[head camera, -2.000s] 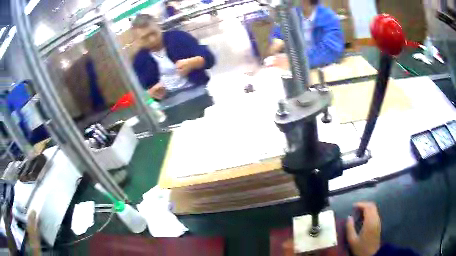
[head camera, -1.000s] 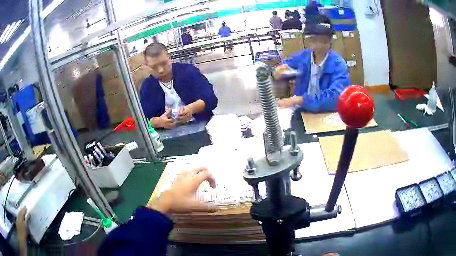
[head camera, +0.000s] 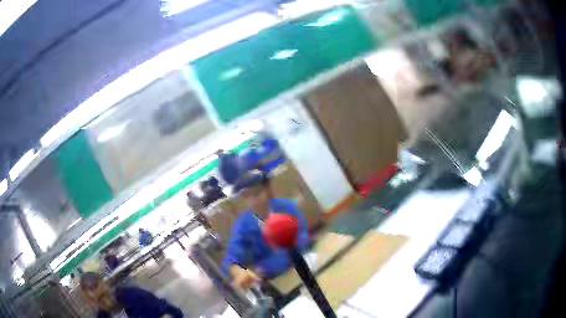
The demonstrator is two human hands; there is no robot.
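The view is tilted and blurred, and neither of my hands is in it. The red ball knob of the press lever stands at the lower middle, with the dark rod running down out of the picture. The top of the press spring shows faintly at the bottom edge. The press body is out of view. A row of several black-framed LED lamps lies on the bench at the right.
Tan cardboard sheets lie on white sheeting beyond the lever. A person in blue sits opposite, one hand forward. Another person in dark clothing is at the lower left. A red tray lies farther back.
The view has swung up and to the right and tilted. My left hand, last seen over the stack by the press, is out of the picture. The stack and press body have also left view.
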